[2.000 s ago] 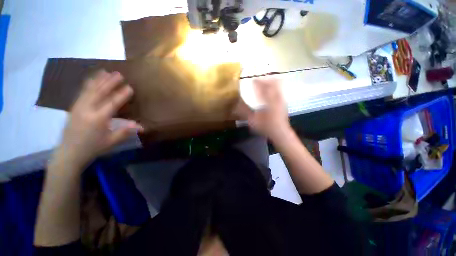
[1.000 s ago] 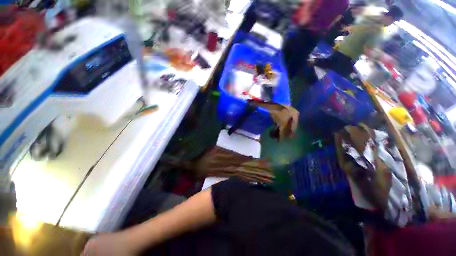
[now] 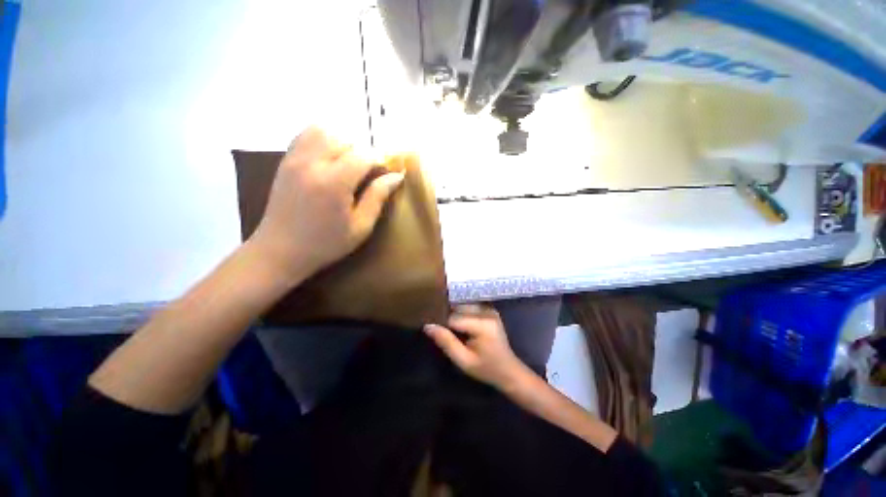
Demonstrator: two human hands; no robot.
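A brown fabric panel (image 3: pixel 389 267) lies over the front edge of the white machine table, golden under the lamp. My left hand (image 3: pixel 325 199) grips its upper part, with thumb and fingers pinched near the upper right corner. My right hand (image 3: pixel 476 340) pinches its lower right corner at the table's front edge. The white sewing machine (image 3: pixel 719 63) with "JACK" lettering stands above and to the right. Its presser foot area (image 3: pixel 447 92) is in bright glare, beyond the panel and not touching it.
Thread snips (image 3: pixel 763 199) lie on the table at the right, beside a small parts tray (image 3: pixel 834 200). A blue crate (image 3: pixel 777 349) stands below the table's right side. Brown cloth (image 3: pixel 620 359) hangs right of my right hand.
The view has swung back from the right side to the table. Compared with the oldest frame, both hands now grip the panel, and the narrow brown strip at left no longer shows.
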